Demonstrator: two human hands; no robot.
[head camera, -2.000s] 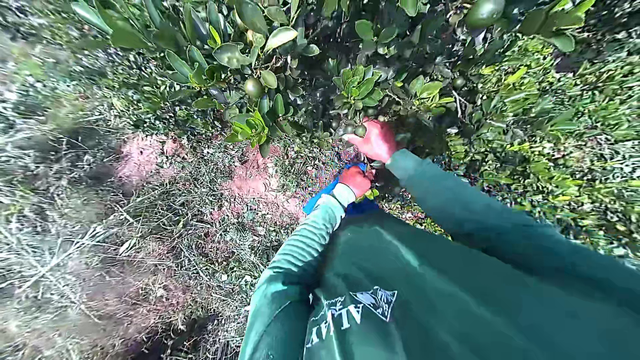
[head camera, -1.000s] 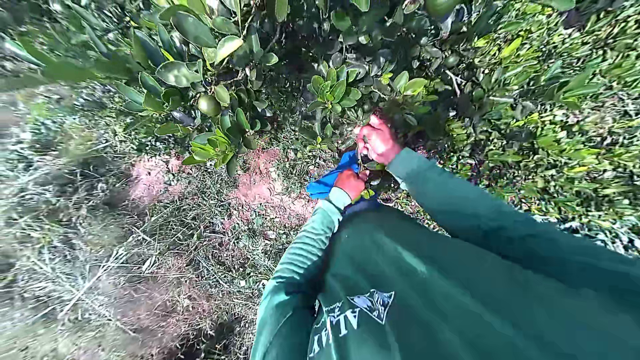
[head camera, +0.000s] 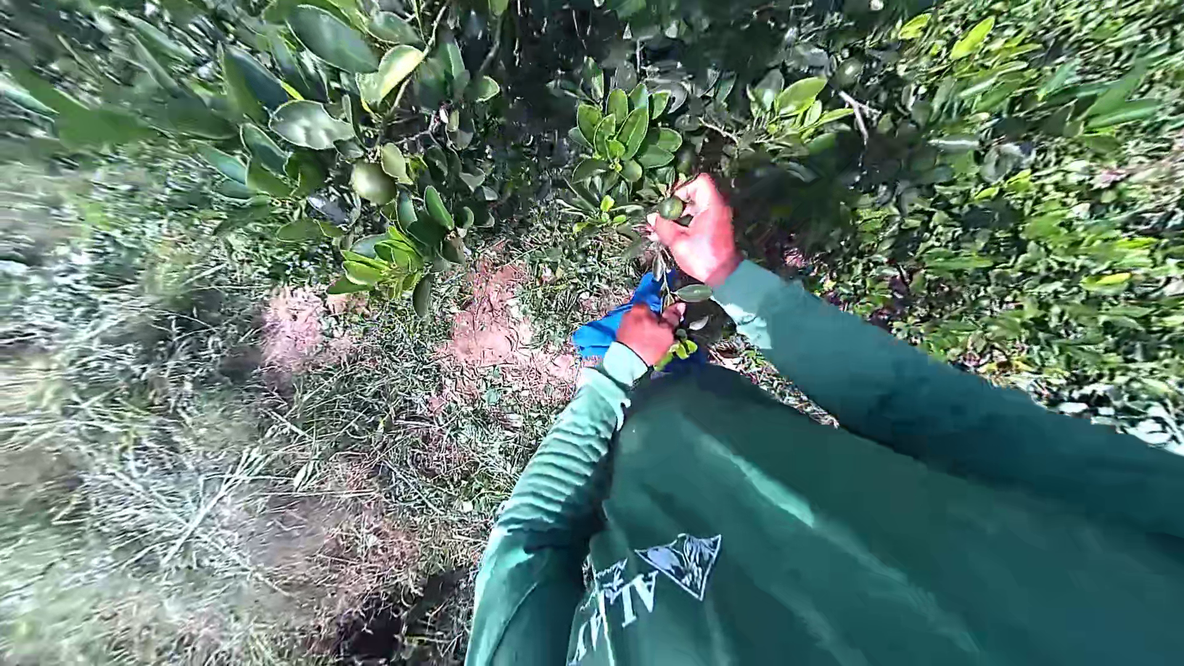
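Note:
A small round green citrus fruit (head camera: 672, 207) sits between the thumb and fingers of my right hand (head camera: 703, 236), just under the foliage. Below it, my left hand (head camera: 647, 333) is closed around a thin leafy twig (head camera: 662, 268), whose lower leaves (head camera: 683, 350) show beside the fingers. Blue fabric (head camera: 601, 335) lies behind and to the left of my left hand, against the front of my green shirt. The palm side of my left hand is hidden. Another green fruit (head camera: 373, 183) hangs among leaves at the upper left.
Dense citrus foliage (head camera: 629, 139) spans the top, with a bare twig (head camera: 856, 111) right of centre. More leafy growth (head camera: 1045, 240) covers the right side. Dry grass (head camera: 194, 499) and reddish soil (head camera: 490, 324) lie on the ground to the left.
My right hand has moved slightly up from my left since a second ago, and the green fruit now shows between its fingers. My left hand stays by the blue fabric.

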